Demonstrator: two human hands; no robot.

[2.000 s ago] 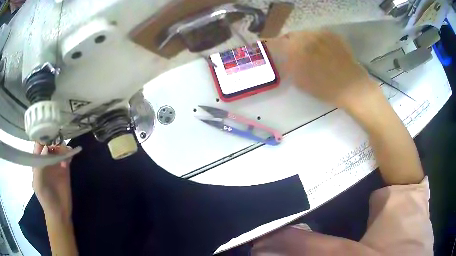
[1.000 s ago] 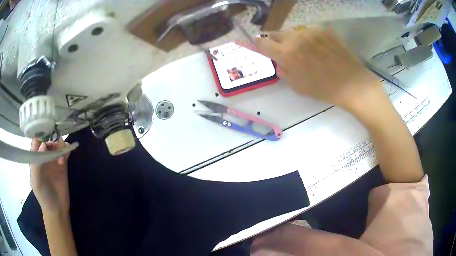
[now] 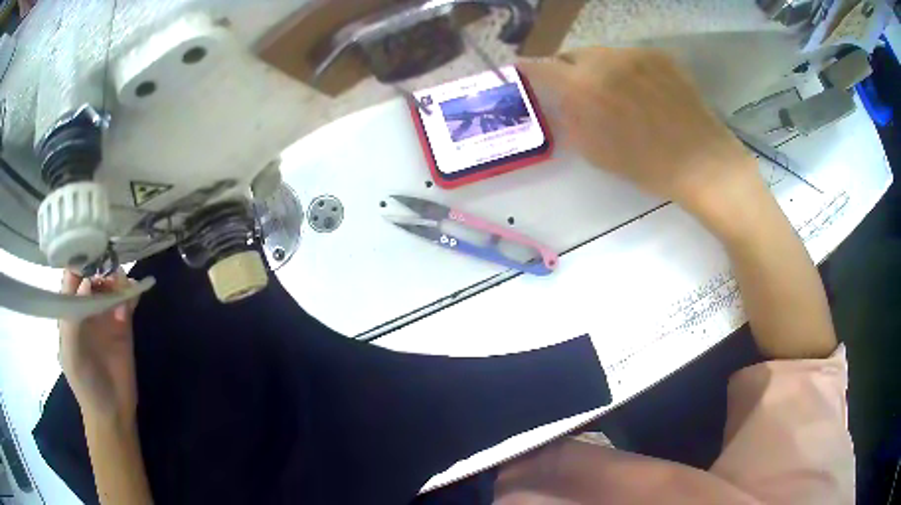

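Note:
A smartphone [image 3: 484, 128] with a lit screen and red case lies on the white machine bed under the machine arm. My right hand [image 3: 627, 123] is beside its right edge, blurred, its fingertips partly hidden by the machine arm; what the fingers do is unclear. A dark garment panel [image 3: 326, 395] with a curved edge and a square-ended strap lies over the bed and table edge. My left hand [image 3: 97, 335] is at the panel's left edge near the needle area, its fingertips partly hidden behind a curved grey bar and the tension parts.
Thread snips [image 3: 474, 235] with pink and blue handles lie below the phone. The machine head [image 3: 237, 89] hangs over the top left, with a white ribbed knob [image 3: 74, 225] and a cream knob [image 3: 237, 276]. A thin pointed metal tool [image 3: 780, 163] is at the right.
The phone screen shows different content. My right hand came over the phone's right edge and has drawn back to the right. My left hand and the cloth have hardly moved.

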